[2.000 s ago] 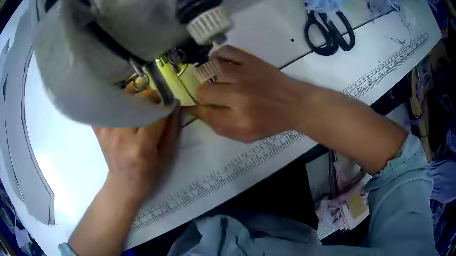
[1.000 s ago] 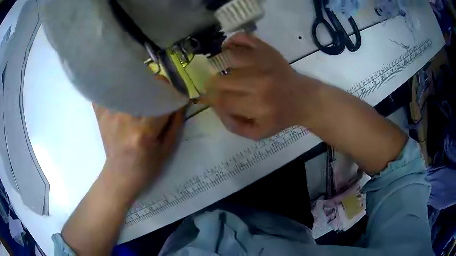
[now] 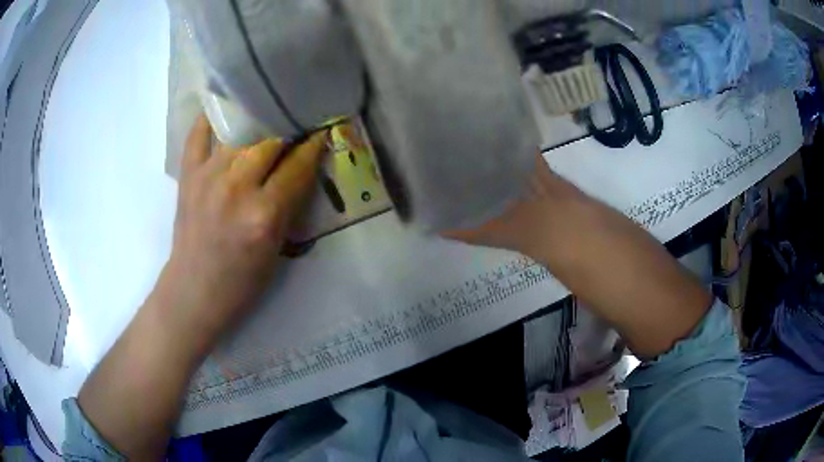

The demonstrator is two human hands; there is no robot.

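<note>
The grey-white sewing machine head [image 3: 443, 108] fills the upper middle and blocks much of the work. The needle plate [image 3: 363, 173] shows below it in yellow light, with slots and a small hole. My left hand [image 3: 235, 203] is left of the plate, back up, with its fingertips reaching under the head beside the needle area; what lies beneath the fingers is hidden. A pale grey cloth piece [image 3: 182, 113] shows behind this hand. My right hand [image 3: 506, 217] is mostly hidden behind the head; only its wrist side shows.
Curved grey pieces [image 3: 27, 198] lie at the far left. Black scissors [image 3: 623, 99] lie right of the head, by a blue-white bundle [image 3: 714, 54]. A printed ruler [image 3: 361, 334] runs along the front table edge. Pink, white and yellow pieces [image 3: 592, 411] are below the table.
The machine head covers more of the middle, and the needle plate is now uncovered. My left hand has moved up beside it. My right hand has gone from plain view to mostly behind the head.
</note>
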